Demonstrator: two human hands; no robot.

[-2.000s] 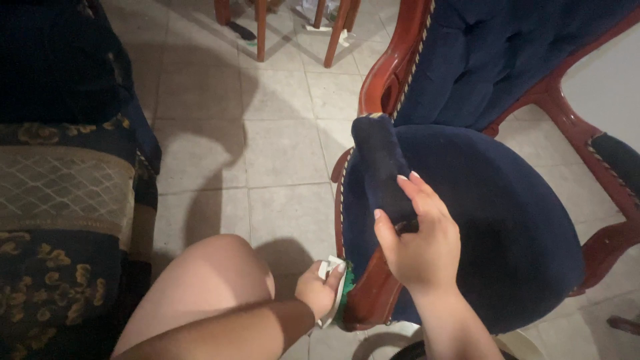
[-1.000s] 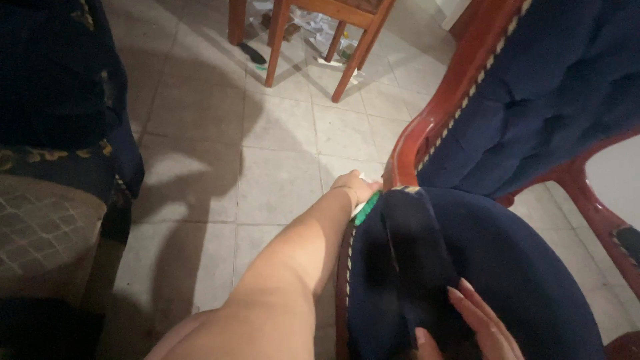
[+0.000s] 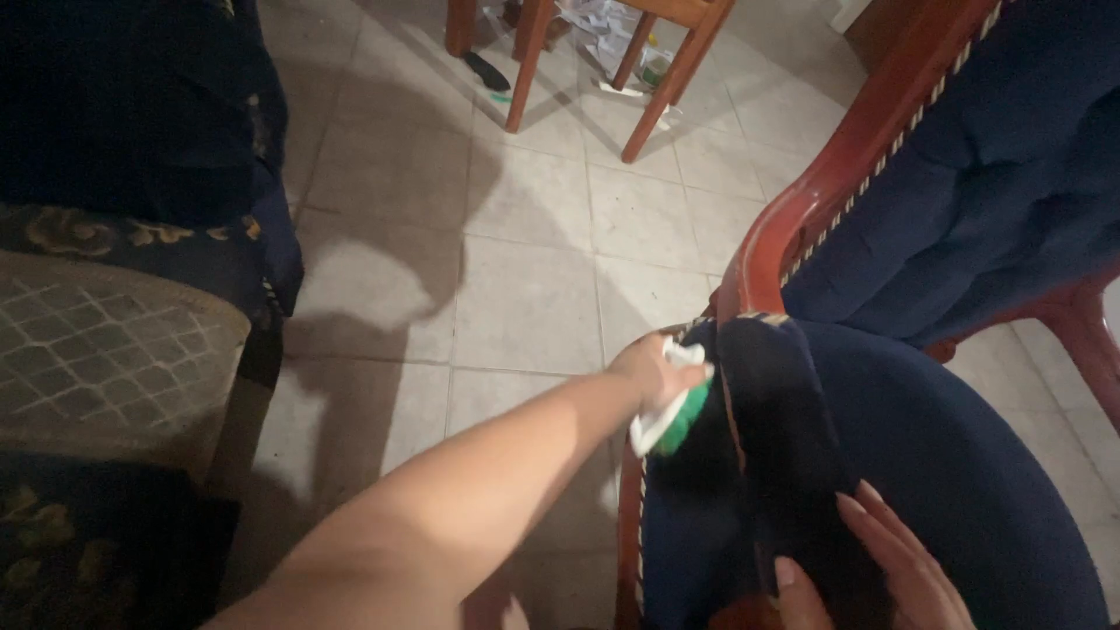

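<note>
My left hand [image 3: 661, 372] grips a scrub brush with a white body and green bristles [image 3: 684, 418], held at the outer side of the chair's padded armrest [image 3: 774, 411]. The bristles face the side of the blue seat cushion [image 3: 936, 420]; whether they touch the fabric I cannot tell. My right hand [image 3: 875, 560] rests on the near part of the armrest, fingers spread and partly cut off by the lower edge. The armchair has a reddish carved wood frame [image 3: 770, 236], a tufted blue back [image 3: 989, 166] and striped piping.
To the left stands a dark upholstered seat [image 3: 131, 114] with a patterned, light panel [image 3: 105, 359]. A wooden stool or chair [image 3: 529, 61] is at the top, with papers [image 3: 604, 26] and a dark object [image 3: 486, 72] on the tiled floor [image 3: 525, 297].
My left hand with the brush has moved from the chair's lower front up along the armrest's outer side. My right hand has gone from the armrest's upper part to its near part.
</note>
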